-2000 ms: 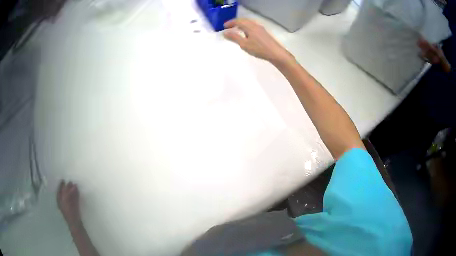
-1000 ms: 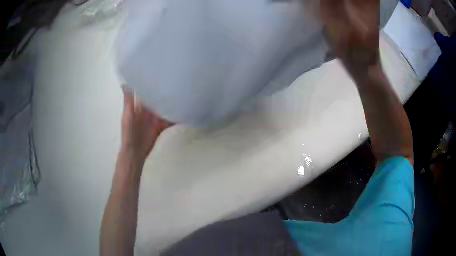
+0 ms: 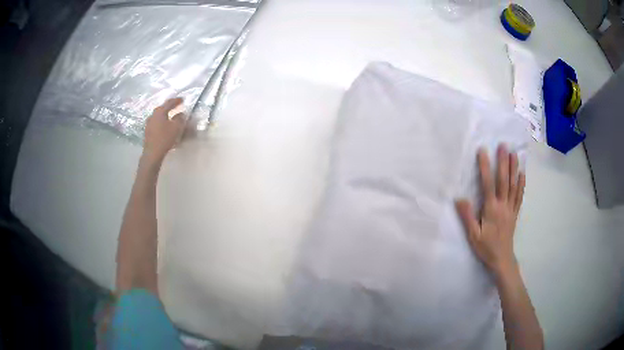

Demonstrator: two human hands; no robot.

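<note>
A pale grey-white wrapped product lies flat on the white table in front of me. My right hand rests on its right part, palm down with the fingers spread. A stack of glossy clear poly bags lies at the upper left. My left hand is at the stack's near edge, its fingers bent; blur hides whether it grips a bag.
A blue tape dispenser with a yellow roll stands at the right, beside white label strips. A yellow-and-blue tape roll lies at the upper right. A grey block stands at the right edge.
The wrapped product, lifted in both hands a second ago, now lies on the table. My left hand has moved to the poly bags. The view has turned left.
</note>
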